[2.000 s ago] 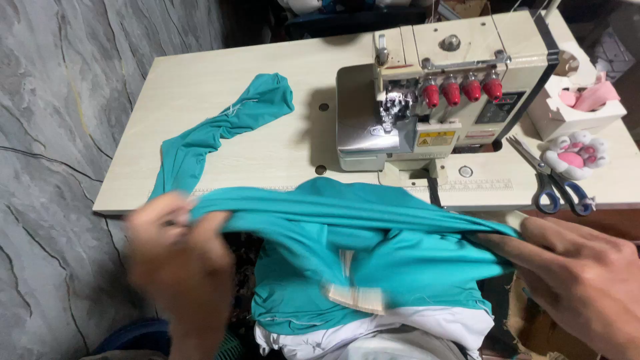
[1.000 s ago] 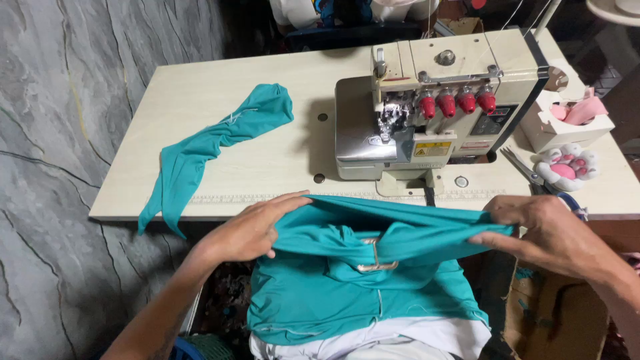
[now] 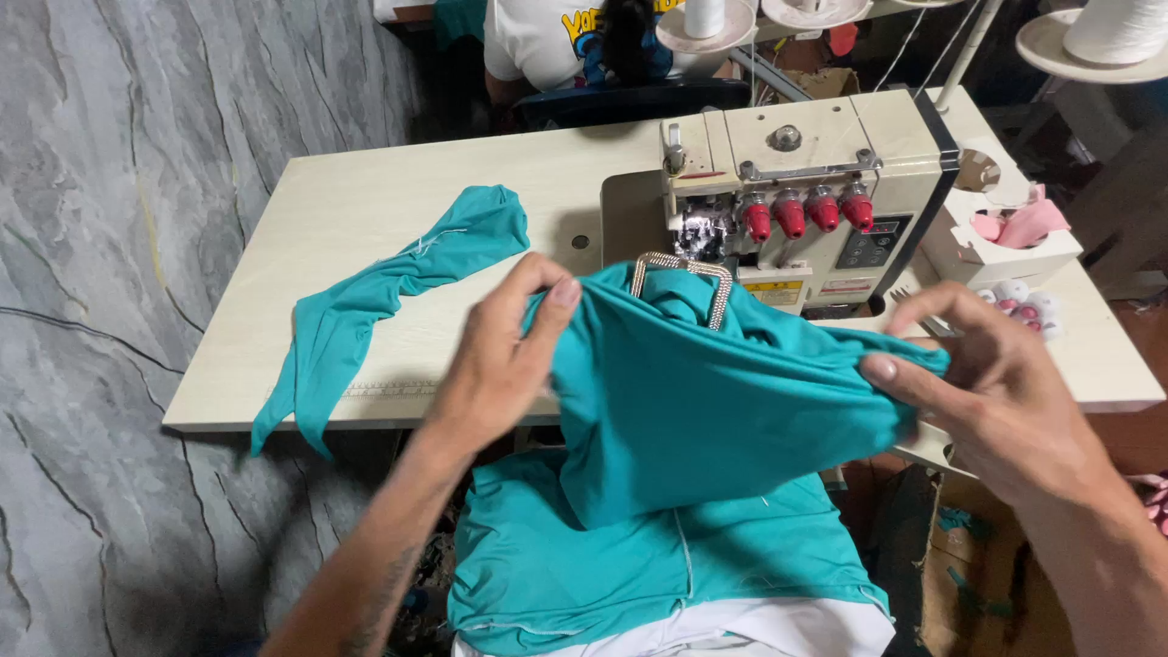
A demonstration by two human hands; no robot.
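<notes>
Between my two hands a teal stretch fabric piece is held up, its upper edge drawn out sideways. My left hand pinches the left corner between thumb and fingers. The right end is gripped by my right hand. A textured metal rectangular buckle sits in the gathered fabric at the top, in front of the overlock sewing machine. More teal fabric lies below on my lap, over white cloth. A separate twisted teal fabric piece rests on the table, its pointed ends over the front edge.
The pale sewing table has a printed ruler along its front. At right are a white box with pink cloth and a paw-shaped cushion. A cardboard box stands low right. A person sits beyond the table.
My hands have raised the held fabric. The buckle, lower in the middle of the cloth before, is now at its upper edge, and a smooth panel hangs toward me.
</notes>
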